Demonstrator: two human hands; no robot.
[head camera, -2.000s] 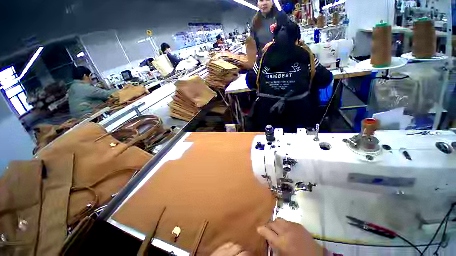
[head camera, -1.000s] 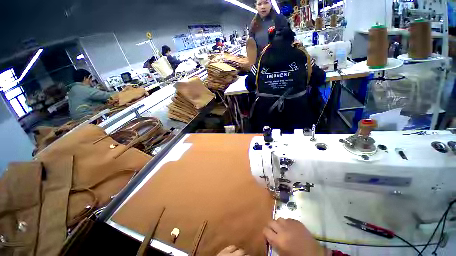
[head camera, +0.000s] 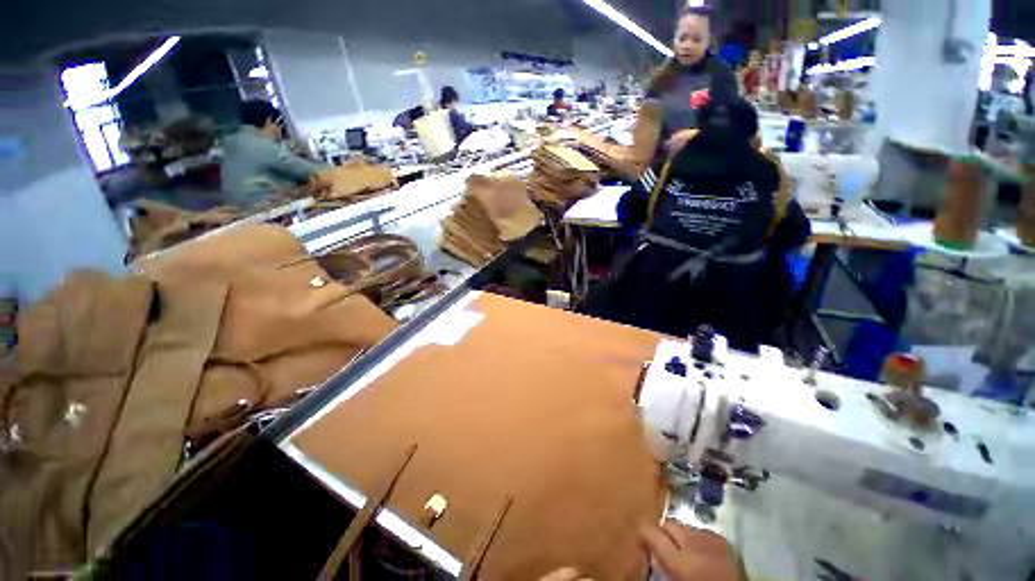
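Note:
A flat tan bag panel (head camera: 511, 420) lies on the white table, its right edge at the presser foot (head camera: 709, 482) of the white sewing machine (head camera: 794, 420). Thin brown handle straps (head camera: 380, 505) and a small pale metal clasp (head camera: 435, 506) show on its near part. My right hand (head camera: 690, 553) rests with fingertips on the panel's right edge, just below the presser foot. My left hand (head camera: 564, 575) is mostly cut off by the bottom edge; only fingertips show on the panel.
Heaped tan bags (head camera: 261, 295) with looped handles lie at the left beyond the dark table edge. Stacked cut pieces (head camera: 488, 216) lie behind. A person in a dark apron (head camera: 709, 216) has their back to me, another person stands beyond. A brown thread cone (head camera: 961, 202) stands at the right.
The view has turned left and tilted, so the machine sits further right and lower. My hands remain at the panel's near right part. The standing person's arm now reaches toward the stacked pieces.

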